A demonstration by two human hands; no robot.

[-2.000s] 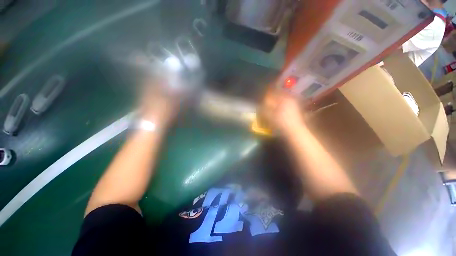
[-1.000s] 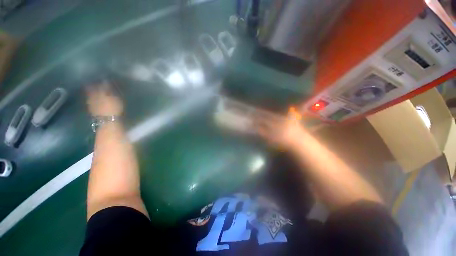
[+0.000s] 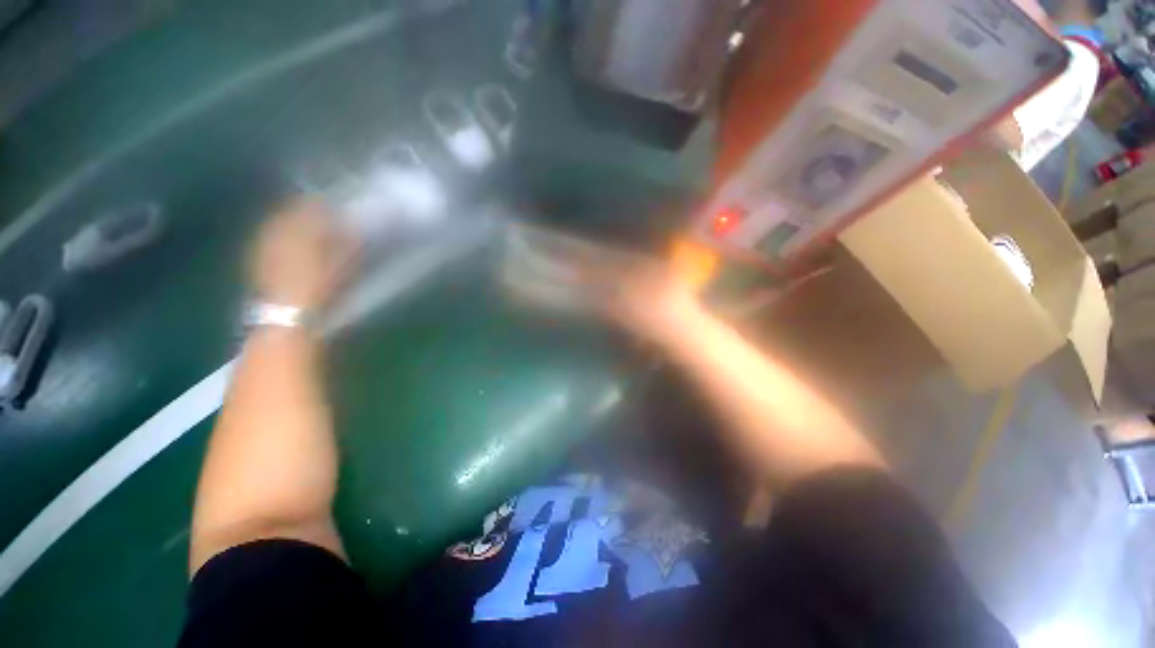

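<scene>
My left hand [image 3: 302,260] is over the green bench at left centre, blurred; whether it holds anything cannot be told. My right hand [image 3: 646,289] is at the right end of the pale fixture [image 3: 542,263], beside the orange-yellow button box [image 3: 693,260]; it is blurred and its fingers are unclear. Pale oval plastic housings lie on the bench: one [image 3: 114,237] left of my left hand, one [image 3: 23,344] at the left edge, and several blurred ones beyond my left hand, such as one [image 3: 459,129] near the fixture.
The orange machine with a white control panel [image 3: 874,120] and lit red switch stands at upper right, its grey head [image 3: 646,51] behind the fixture. An open cardboard carton [image 3: 969,272] is beyond the bench on the right. A person's white sleeve [image 3: 1066,108] shows at top right.
Since one second ago my left hand has moved slightly right over the bench, and my right hand stays by the fixture. The view has shifted, so the machine appears further left and more of the carton shows.
</scene>
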